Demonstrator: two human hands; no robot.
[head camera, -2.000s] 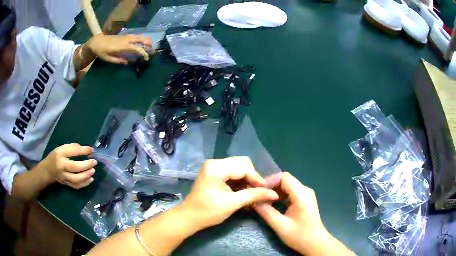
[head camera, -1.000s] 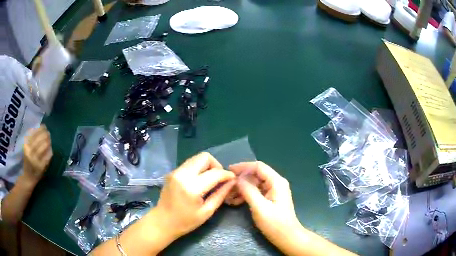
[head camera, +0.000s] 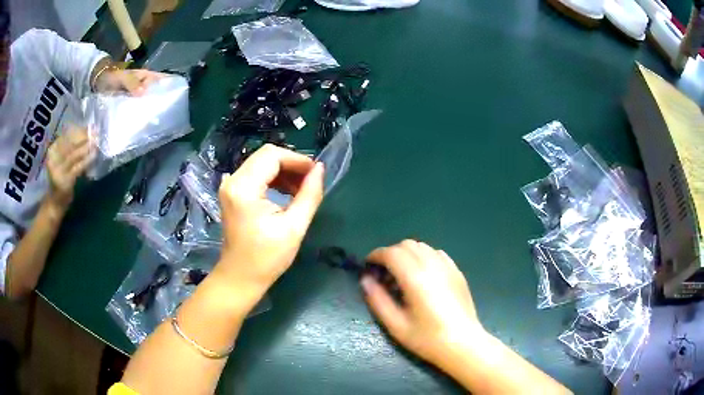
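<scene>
My left hand (head camera: 266, 224) is raised over the middle of the table and pinches a clear zip-lock bag (head camera: 337, 154) between thumb and fingers. The bag stands up and away from me and looks empty. My right hand (head camera: 417, 297) is low over the green table and is closed on a black coiled USB cable (head camera: 336, 257); one loop sticks out to the left of the fingers, the rest is hidden. The loose cable pile (head camera: 266, 104) with silver and white plugs lies beyond my left hand.
Bagged cables (head camera: 594, 239) lie in a shiny pile at right, beside a long yellowish box (head camera: 671, 170). Flatter bagged cables (head camera: 150, 289) lie at left. Another worker in a white T-shirt (head camera: 46, 108) holds a stack of clear bags (head camera: 143, 123). White rounded pieces are at the far edge.
My hands, together before, are now apart. The left has lifted the bag up and away; the right now holds a cable. The other worker has picked up a bag stack.
</scene>
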